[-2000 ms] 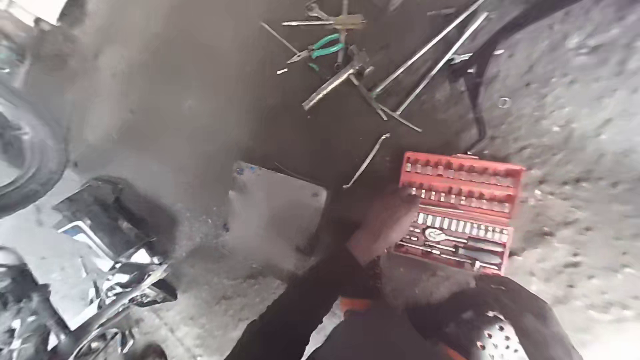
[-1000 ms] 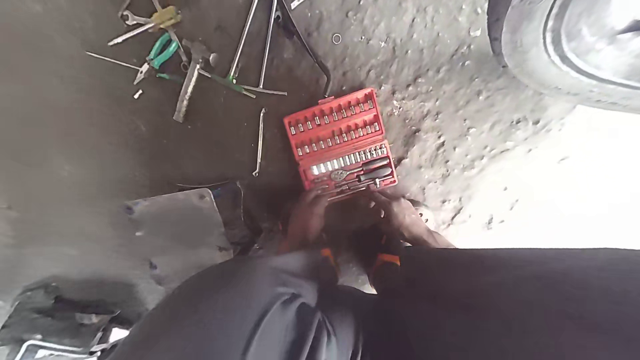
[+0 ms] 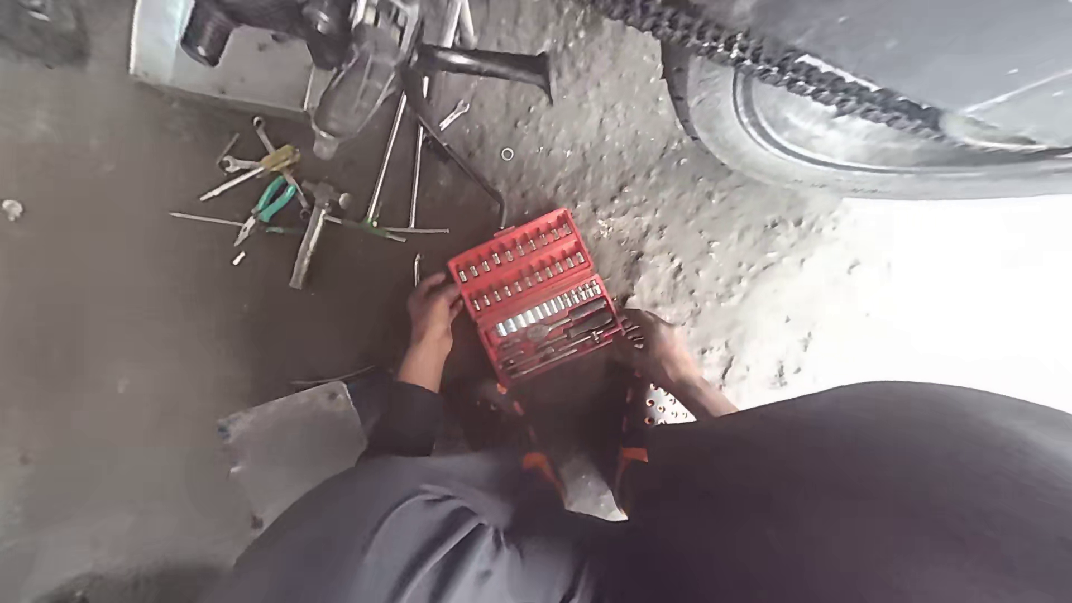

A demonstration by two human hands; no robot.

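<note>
A red plastic socket set case lies unfolded in front of me, tilted in view, with rows of bits and sockets. A ratchet handle and screwdriver-like tools fill its near half. My left hand grips the case's left edge near the fold. My right hand is at its lower right corner, fingers curled by the edge; what those fingers hold is unclear.
Green-handled pliers, a hammer and several wrenches lie on the floor at left. Motorcycle parts stand above. A tyre and a chain are at upper right. A flat plate lies at lower left.
My left hand has moved from the near edge of the case up to its left side. The case has turned slightly. The view has shifted, bringing in the motorcycle parts and chain.
</note>
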